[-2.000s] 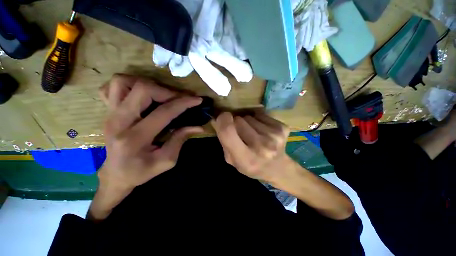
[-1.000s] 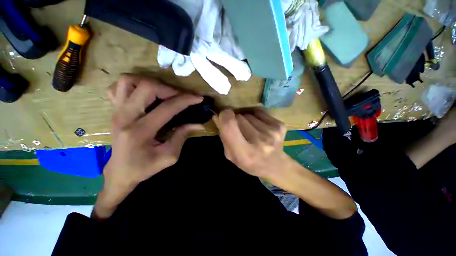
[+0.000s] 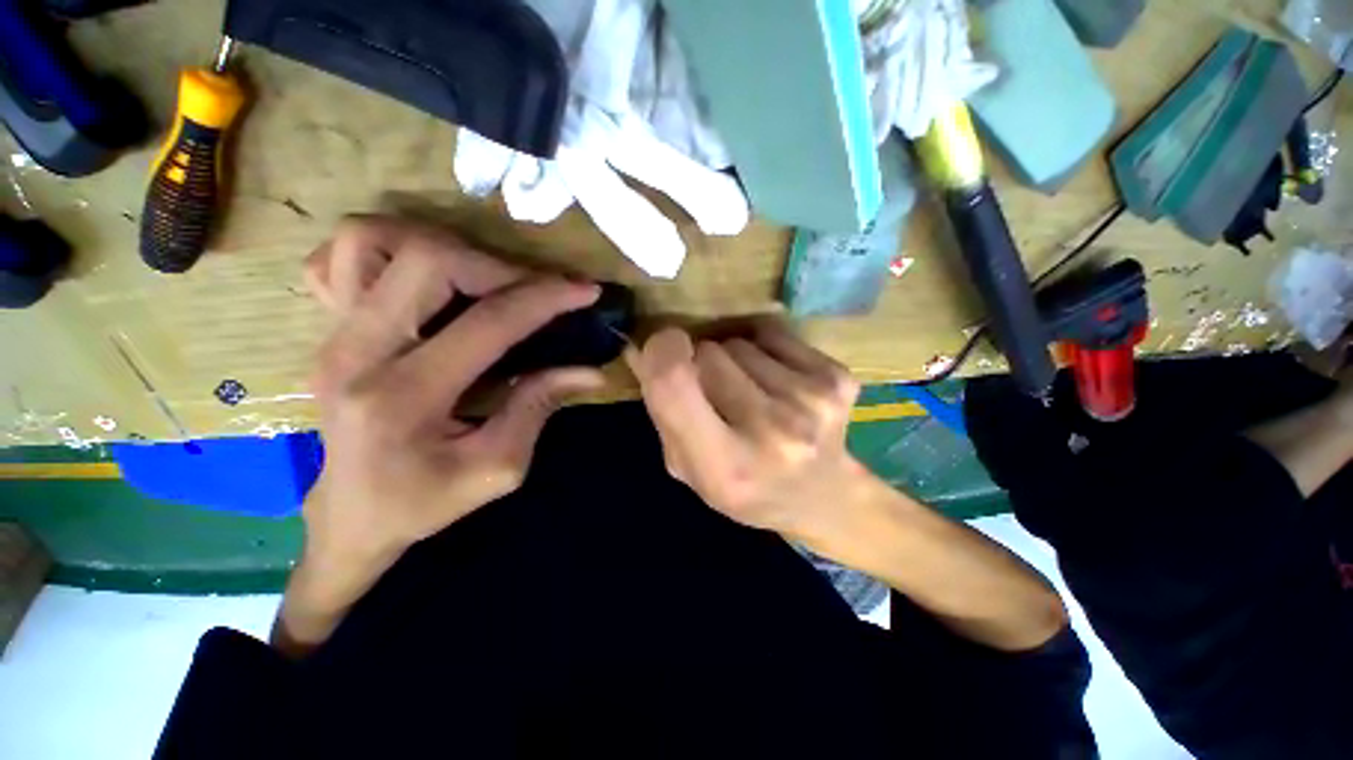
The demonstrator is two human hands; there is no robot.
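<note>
My left hand (image 3: 423,371) is closed around a small black plastic housing (image 3: 557,345) at the bench's front edge, its thumb and fingers on both long sides. My right hand (image 3: 749,416) is at the right end of the housing, fingers curled in a pinch. A short, thin, light tip shows between the right fingertips and the housing; the rest of that small thing is hidden in the fingers and I cannot tell what it is.
Behind are a yellow-black screwdriver (image 3: 193,171), black shell (image 3: 408,67), white gloves (image 3: 623,164) and green pads (image 3: 779,112). To the right lie a black-handled tool (image 3: 994,267), red-black tool (image 3: 1101,342) and cable. Another person's arm (image 3: 1306,443) is at far right.
The view shifts slightly. Both hands stay at the housing in nearly the same pose, the right fingertips still against its right end.
</note>
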